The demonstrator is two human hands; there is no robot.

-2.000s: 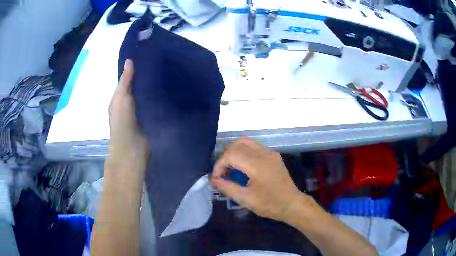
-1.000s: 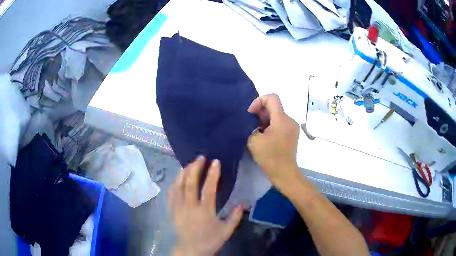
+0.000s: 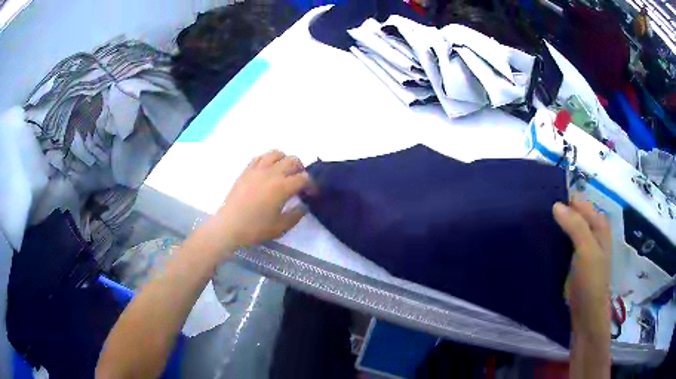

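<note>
A navy-black garment panel (image 3: 445, 222) lies spread sideways across the front of the white table (image 3: 296, 89), with a pale grey part showing below its left end. My left hand (image 3: 270, 194) pinches the panel's left end near the table's front edge. My right hand (image 3: 589, 237) grips its right edge, in front of the sewing machine (image 3: 615, 200). The panel and my right hand hide the needle area and part of the machine bed.
Stacked grey cut pieces (image 3: 452, 66) lie at the back of the table. A pale green bundle (image 3: 582, 111) is behind the machine. Scissors (image 3: 618, 314) show partly beside my right wrist. More grey pieces (image 3: 111, 96) hang at left, above dark cloth (image 3: 52, 289) in a blue crate.
The panel has turned from lengthwise to sideways and moved right, now stretched between both hands. My left hand has moved up to its left end; my right hand has moved right. The view has shifted.
</note>
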